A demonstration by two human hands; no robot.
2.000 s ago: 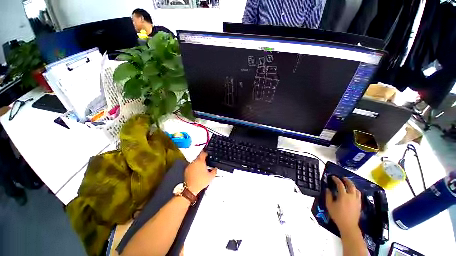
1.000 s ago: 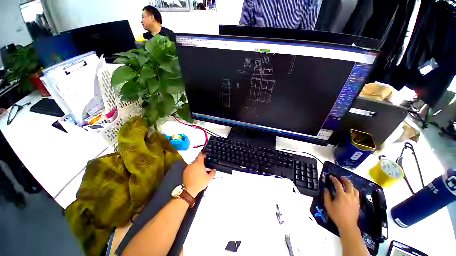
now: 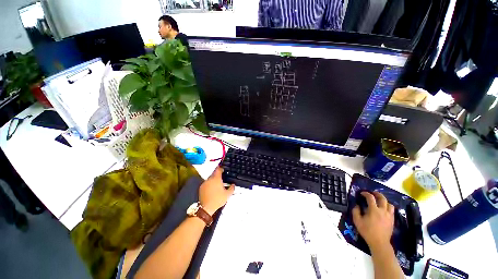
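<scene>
My right hand (image 3: 374,219) lies over a small dark mouse (image 3: 361,202) on the black and blue mouse pad (image 3: 401,226). My left hand (image 3: 214,192) rests at the left end of the black keyboard (image 3: 278,173), fingertips at its edge; a brown-strapped watch is on that wrist. The monitor (image 3: 295,92) shows thin pale line drawings on a black area. White paper sheets (image 3: 262,223) lie between my forearms, with a pen (image 3: 316,267) and a small dark piece (image 3: 254,267) on them. The mouse is mostly hidden by my hand.
Olive-yellow fabric (image 3: 131,196) and a dark folder (image 3: 169,231) are at left. A plant (image 3: 164,87), blue tin (image 3: 385,159), yellow roll (image 3: 421,183), navy bottle (image 3: 464,213) and calculator (image 3: 443,271) surround the work. A person (image 3: 172,28) sits behind; another's striped shirt (image 3: 300,14) shows.
The view has shifted slightly, and the drawing appears a little further left on the screen. Both hands keep their places on the keyboard and mouse.
</scene>
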